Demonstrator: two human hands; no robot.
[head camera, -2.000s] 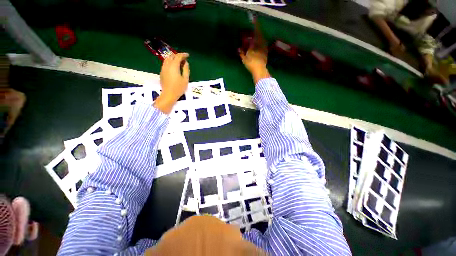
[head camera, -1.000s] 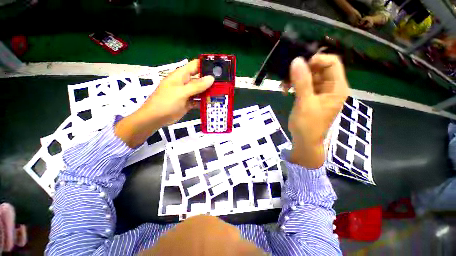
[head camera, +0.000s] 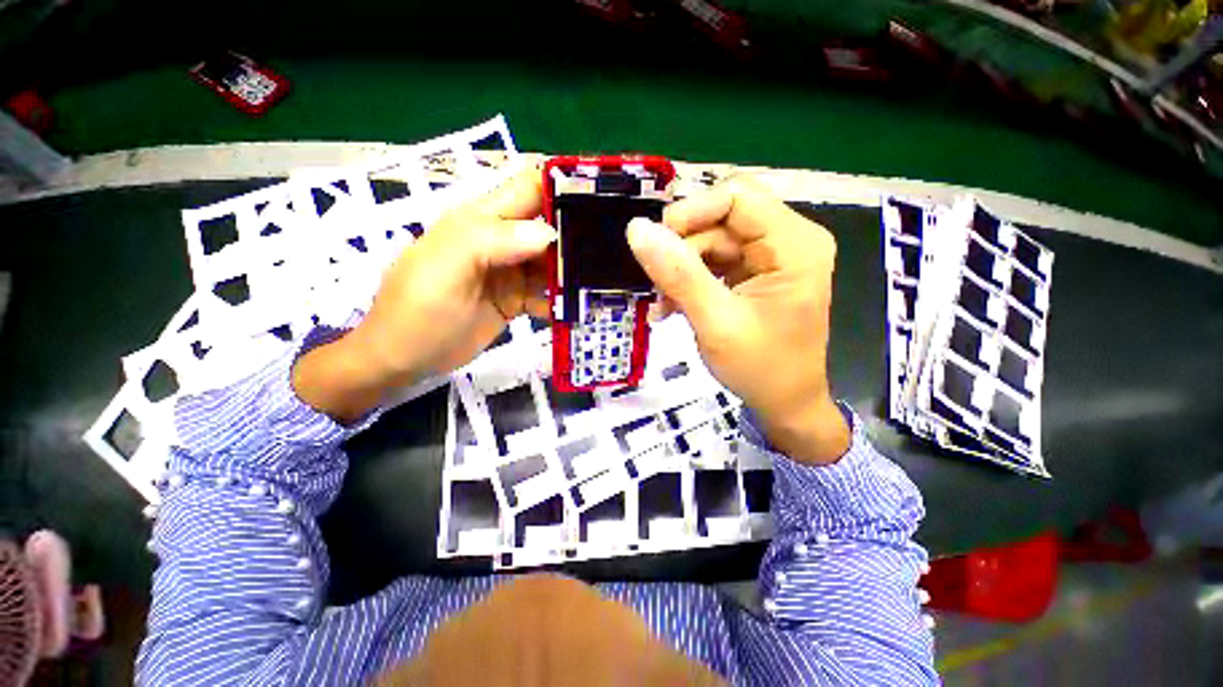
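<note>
A red handset (head camera: 602, 342) is held upright in front of me, with a dark square display area above a white keypad area with small dots. My left hand (head camera: 449, 289) grips its left edge. My right hand (head camera: 751, 289) is at its upper right, thumb and fingers on the dark square (head camera: 606, 242) over the display area. Whether the right fingers grip a loose film or only press cannot be told. Die-cut sheets with dark squares (head camera: 604, 510) overlap on the bench below the phone.
White lattice sheets (head camera: 288, 255) with square holes lie at left. A stack of filled sheets (head camera: 993, 322) lies at right. Beyond the pale edge strip (head camera: 128, 168), the green belt (head camera: 443, 81) carries red phones (head camera: 244, 83). A pink fan (head camera: 47, 597) stands lower left, a red stool or bin (head camera: 999, 580) lower right.
My left hand has picked a phone up from the belt and brought it over the bench. My right hand has moved left from beside the phone onto its display area.
</note>
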